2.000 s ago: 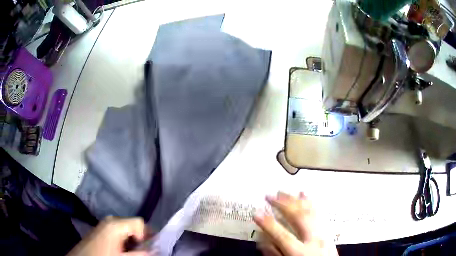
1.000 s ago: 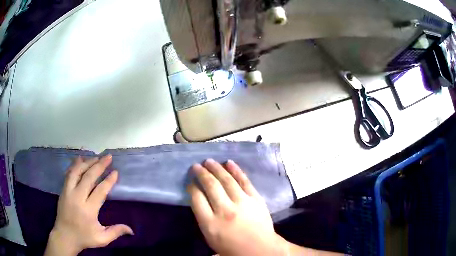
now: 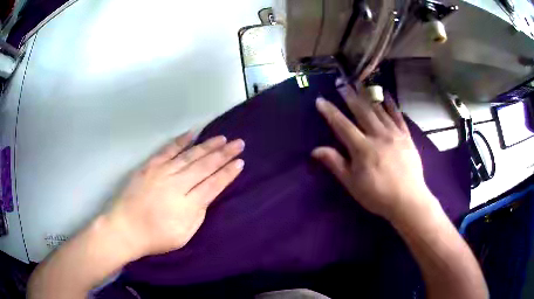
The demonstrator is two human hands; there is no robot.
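A deep purple cloth panel (image 3: 275, 210) lies over the table front and the machine bed, its far edge under the sewing machine head (image 3: 316, 35). My left hand (image 3: 175, 193) lies flat on the panel's left edge, fingers pointing right. My right hand (image 3: 375, 157) lies spread on the panel just in front of the machine head, fingertips close to the needle area. Neither hand grips the cloth. The presser foot and needle are too blurred to make out. The needle plate (image 3: 268, 76) is partly covered by the cloth.
Black-handled shears (image 3: 481, 155) lie right of the panel, partly hidden by it. A blue basket rim (image 3: 497, 201) is at the lower right. A dark-framed rectangular piece (image 3: 516, 124) lies at the right. A purple tool (image 3: 6, 178) is at the left edge.
The cloth, earlier pale side up along the front edge, now shows its deep purple side and reaches under the machine head. Both hands have moved with it, the right one up to the head.
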